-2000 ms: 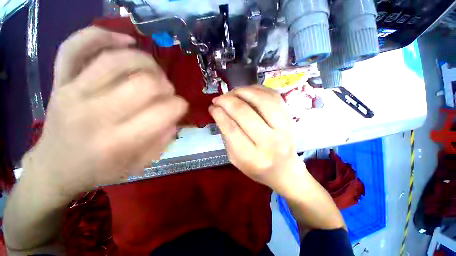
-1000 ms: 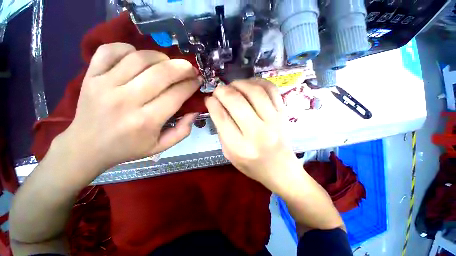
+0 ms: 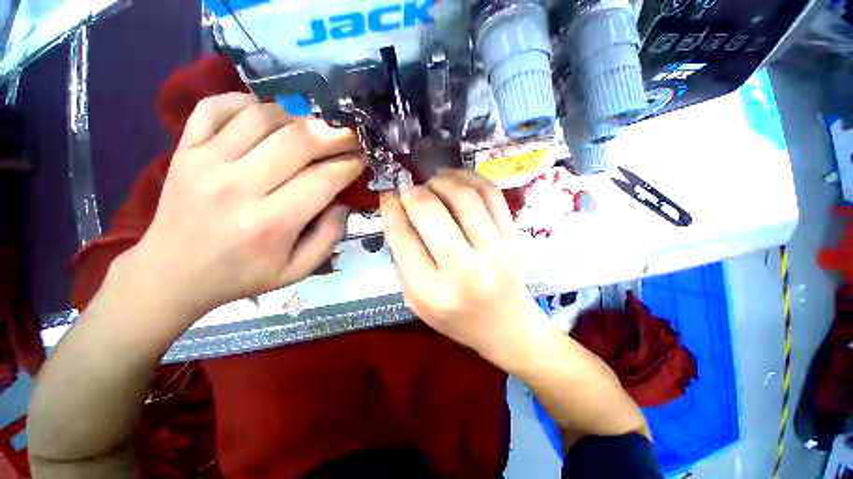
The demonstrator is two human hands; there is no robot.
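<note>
A dark-red fabric piece [image 3: 359, 195] lies at the presser foot [image 3: 387, 178] of the white sewing machine [image 3: 281, 42] with blue "JACK" lettering. My left hand [image 3: 253, 201] holds this fabric just left of the foot, thumb and fingers pinched on it. More of the red fabric shows behind and left of that hand. My right hand [image 3: 454, 253] lies just right of and below the foot, its fingertips pressed down on the work's edge. The fabric under the right fingertips is mostly hidden. A larger dark-red panel [image 3: 355, 402] lies on my lap.
Black thread snips [image 3: 653, 196] lie on the white table [image 3: 711, 178] at right. Grey ribbed knobs [image 3: 524, 98] hang right of the needle. A blue crate [image 3: 715, 374] with red pieces [image 3: 645, 351] stands below right. A dark mat [image 3: 140, 103] with shiny tape is at left.
Since two seconds ago, my left hand has come in to the presser foot and onto the fabric. The view has shifted, showing more of the machine head. My right hand stays by the foot.
</note>
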